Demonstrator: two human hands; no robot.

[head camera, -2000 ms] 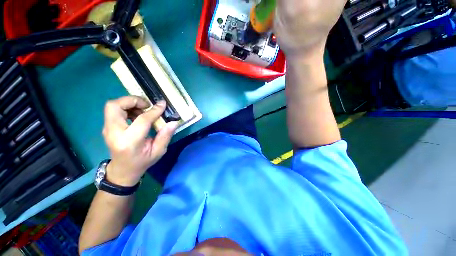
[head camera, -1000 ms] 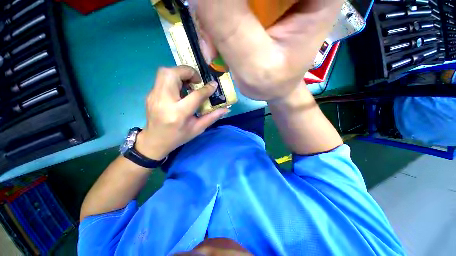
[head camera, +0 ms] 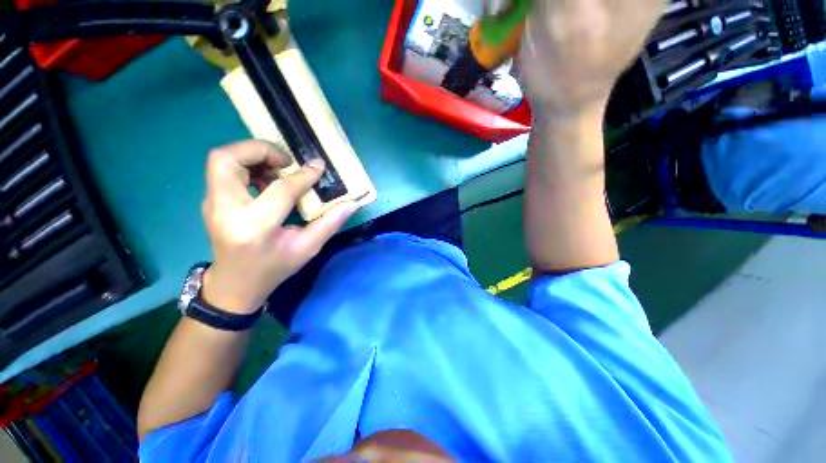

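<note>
A black three-armed leg assembly [head camera: 272, 88] lies with one arm along the cream jig [head camera: 350, 163] and its round hub at the jig's far end. My left hand [head camera: 251, 217] rests at the arm's near end, with fingertips pressed on it; any small part under them is hidden. My right hand [head camera: 580, 54], cut off by the top edge, holds the electric screwdriver [head camera: 504, 34], its orange and green body partly visible. The screwdriver's black nose points down over the screw feeder [head camera: 426, 56] in the right red bin [head camera: 444, 113].
A black tray [head camera: 68, 194] with silver-sectioned tubes is at the left, another black tray [head camera: 688, 54] at the upper right. A red bin [head camera: 104, 59] is beyond the jig. Part of a blue-clothed person [head camera: 756, 163] shows at the right.
One second ago my right hand and the screwdriver were over the near part of the arm; now they are at the feeder. The camera view has shifted too. My left hand is still at the arm's near end.
</note>
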